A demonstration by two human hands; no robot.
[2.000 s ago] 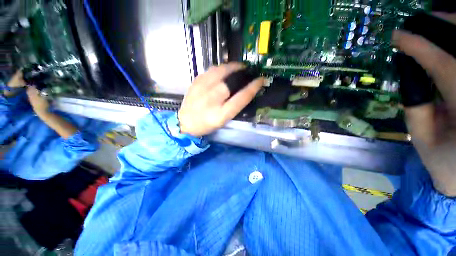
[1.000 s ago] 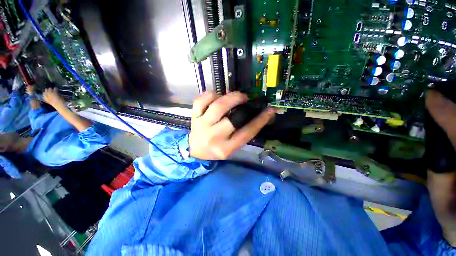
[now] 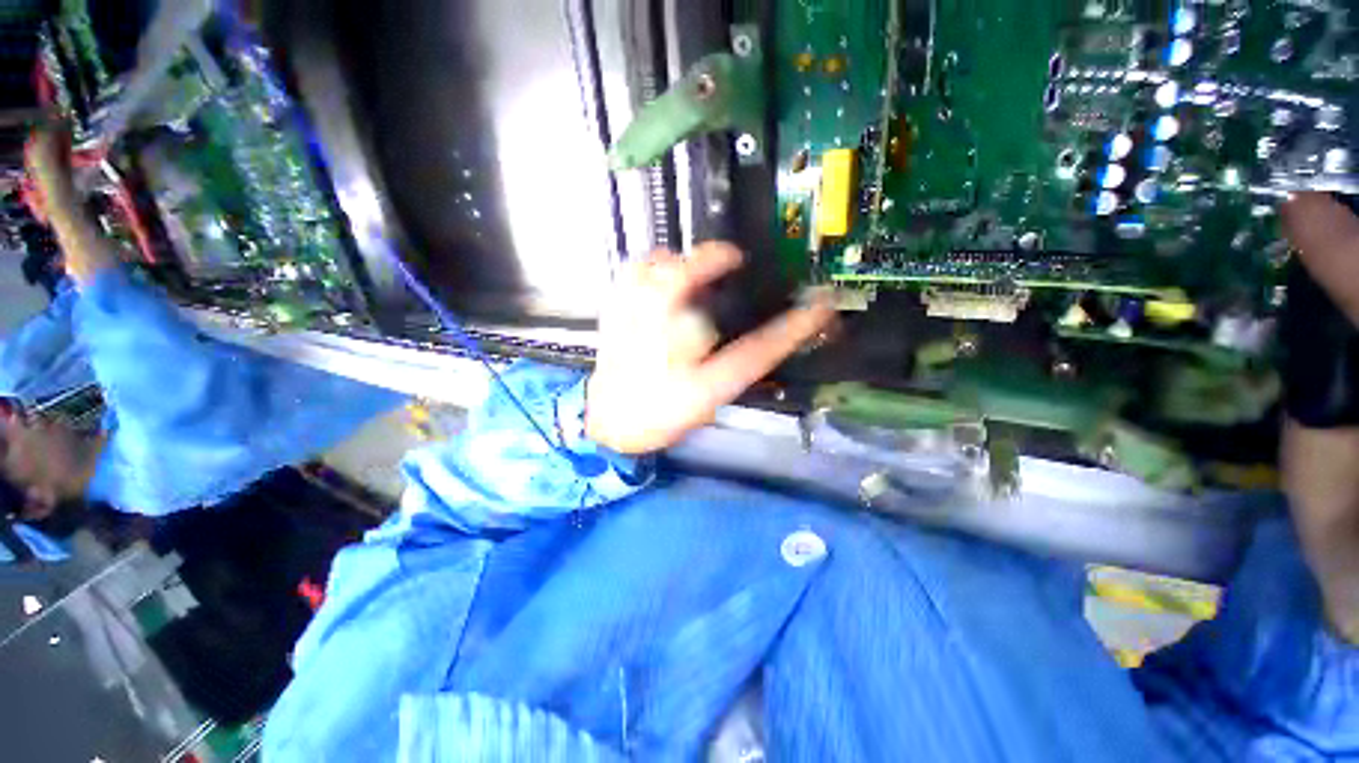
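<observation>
The green circuit board lies in a black carrier. A yellow component stands near its left side. A narrow green board strip crosses above pale connectors. My left hand is at the carrier's lower left corner, blurred, thumb and fingers spread around a dark area; whether it grips the carrier or a black item is unclear. My right hand is cut off by the right edge, at the board's right side, with black material over its palm; its fingertips are mostly hidden.
Pale green clamps sit on the carrier's left and front. The conveyor rail runs along the front. A shiny metal plate lies left, crossed by a blue cord. Another person's blue sleeve reaches toward a board further left.
The left hand's fingers look more spread and blurred than one second ago. The right hand remains at the right edge. The other person's arm has lifted and reached further up at the left.
</observation>
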